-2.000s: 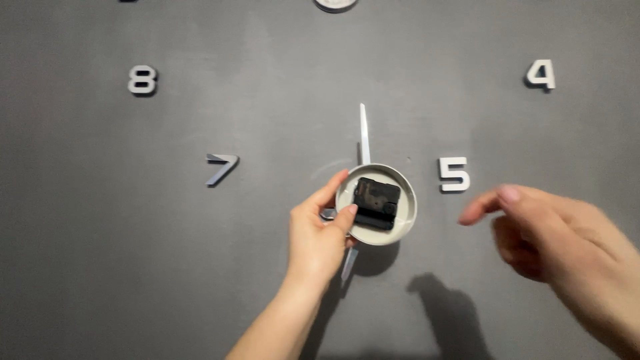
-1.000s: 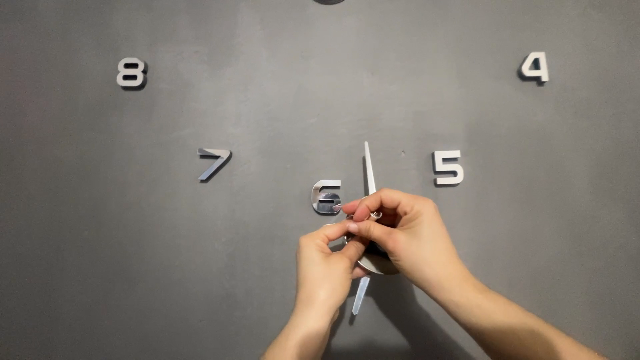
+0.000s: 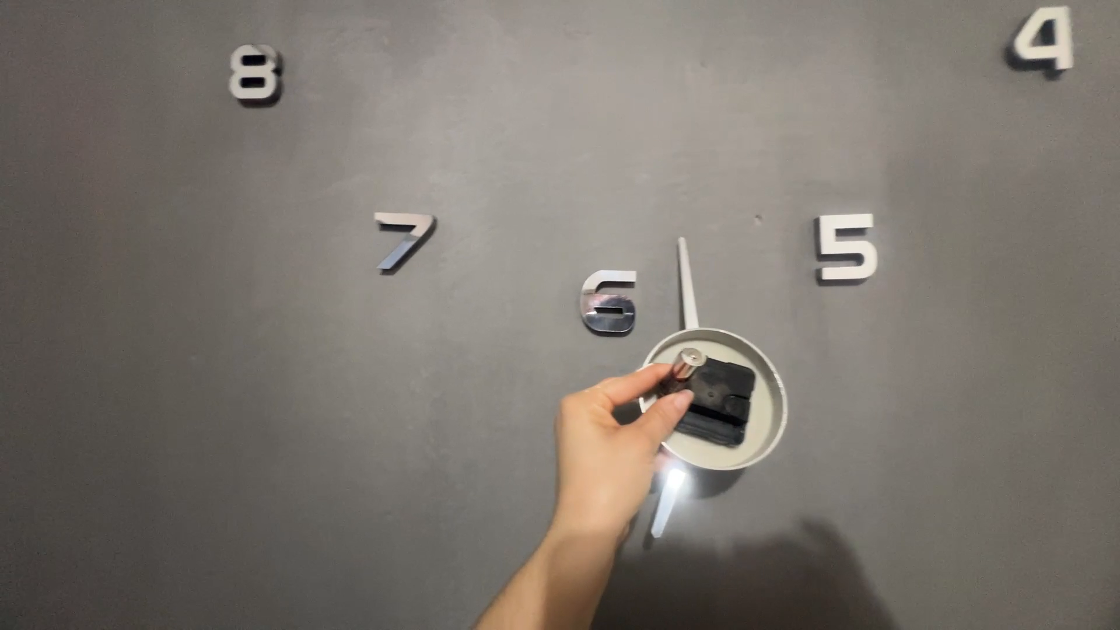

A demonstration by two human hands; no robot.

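My left hand [image 3: 617, 446] holds a small metal cylinder, probably a battery [image 3: 687, 363], upright between thumb and forefinger. The hand is at the left side of a round, pale clock housing [image 3: 768, 429], seen from its open back, and its lower fingers are hidden behind the housing. Inside the housing sits a black clock movement [image 3: 722, 389]. One long clock hand [image 3: 688, 284] sticks out above the housing, and another shiny clock hand [image 3: 668, 503] points down below it. My right hand is out of view.
Mirror-finish numerals are mounted on the grey wall [image 3: 262, 350]: an 8 [image 3: 255, 73], a 7 [image 3: 407, 238], a 6 [image 3: 609, 302], a 5 [image 3: 847, 248] and a 4 [image 3: 1046, 39]. A dark shadow falls on the wall at the bottom.
My right hand, together with my left at the clock one second ago, has left the view. A small metal cylinder now shows in my left hand, and the housing's open back faces me again.
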